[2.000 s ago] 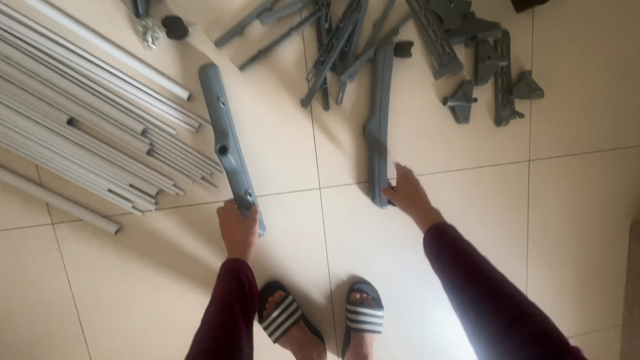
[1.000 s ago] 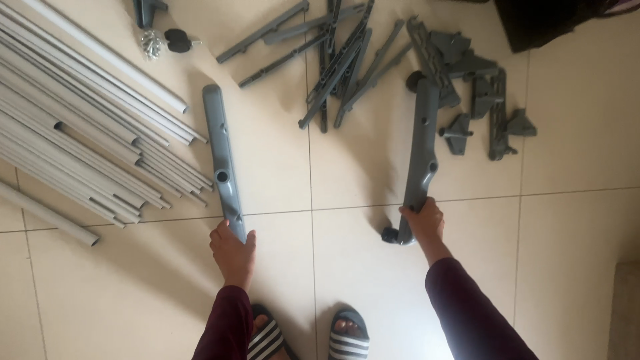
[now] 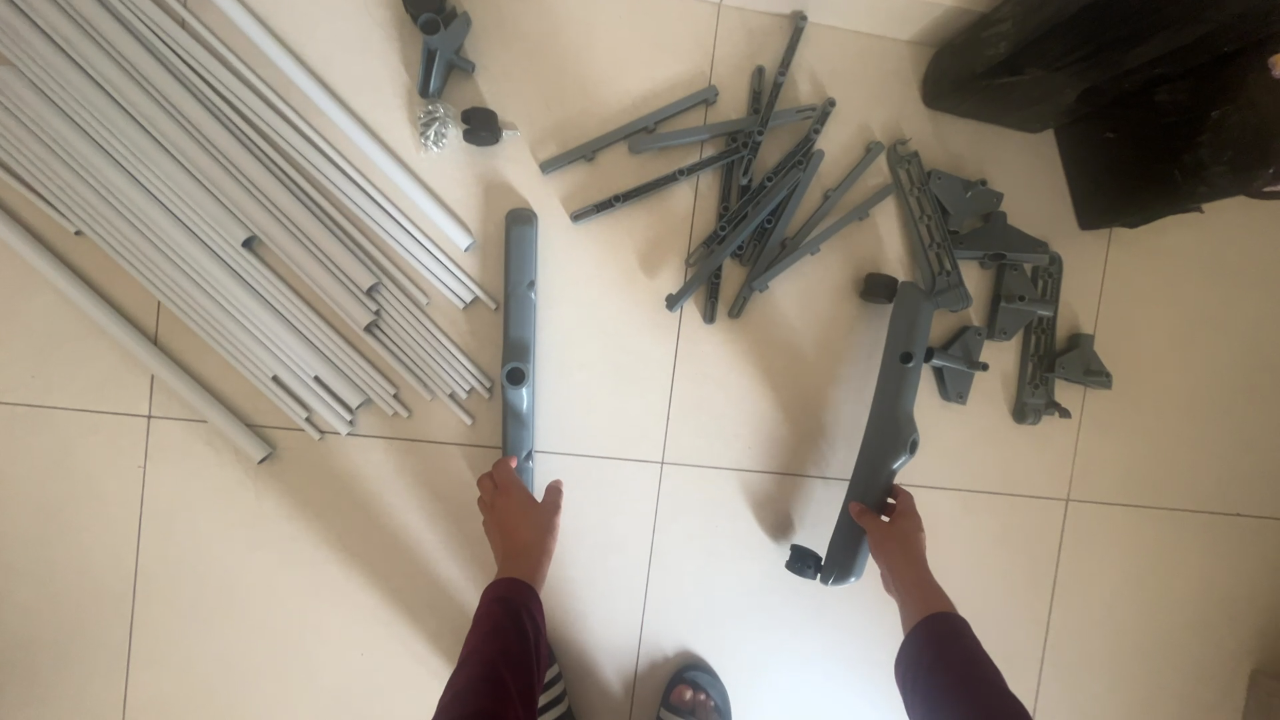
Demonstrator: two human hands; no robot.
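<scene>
My left hand (image 3: 520,520) is at the near end of a grey plastic base bar (image 3: 519,310), which has a round socket facing up. Its fingers cover that end; whether they grip it or only touch it is hard to tell. On the right, my right hand (image 3: 895,535) holds a second grey base bar (image 3: 880,430) near its lower end, tilted on its side. Two black caster wheels show at this bar's left side, an upper caster (image 3: 879,288) and a lower caster (image 3: 803,562).
Light grey metal tubes (image 3: 200,220) lie at the left. Grey plastic struts (image 3: 770,200) are piled at the back, with brackets (image 3: 1000,240) to their right. A bag of screws (image 3: 434,127) lies by a loose caster (image 3: 481,126). Black plastic bags (image 3: 1130,100) are at the back right.
The right bar has moved to the right in my right hand and turned, so both its casters now show. The left bar now stands straighter in view, with my left hand still at its near end.
</scene>
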